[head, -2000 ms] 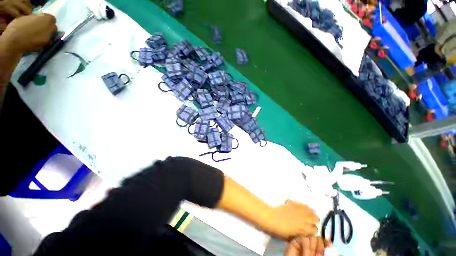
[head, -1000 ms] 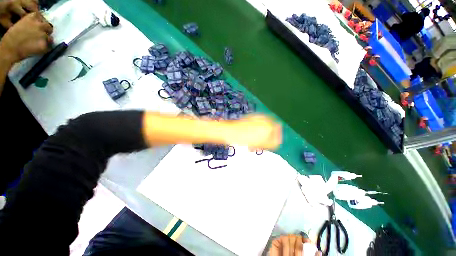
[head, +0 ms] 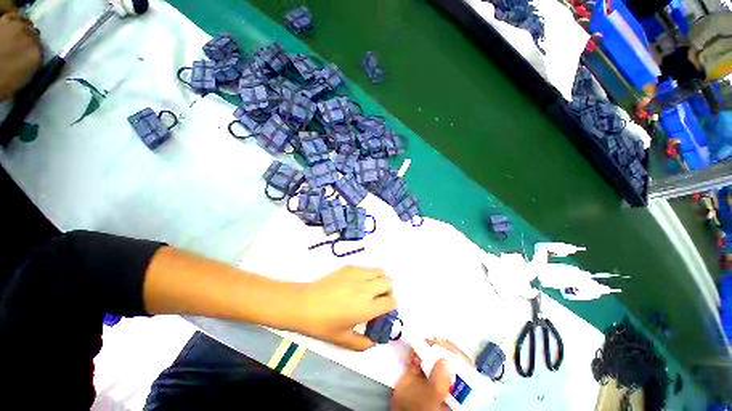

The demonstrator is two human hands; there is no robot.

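Observation:
My left hand (head: 345,305) reaches in from the left and holds a plaid bag piece (head: 384,327) by its edge over the white work sheet (head: 433,273). My right hand (head: 425,381), low in the picture, grips a white glue bottle (head: 460,389) with a blue-and-red label. The bottle's tip points toward the held piece; whether they touch is unclear. Another plaid piece (head: 490,360) lies just right of the bottle. A heap of plaid pieces (head: 321,148) with black loops lies beyond my left forearm.
Black-handled scissors (head: 538,345) lie right of my hands, below white spare bottles (head: 574,277). Loose black cords (head: 630,361) are at far right. A hammer (head: 48,76) and another person's hand (head: 16,52) are at upper left. Beyond runs the green conveyor belt (head: 433,112).
My left hand has come back from over the heap with a plaid piece. My right hand has moved up with the bottle now showing. A plaid piece now shows beside the scissors.

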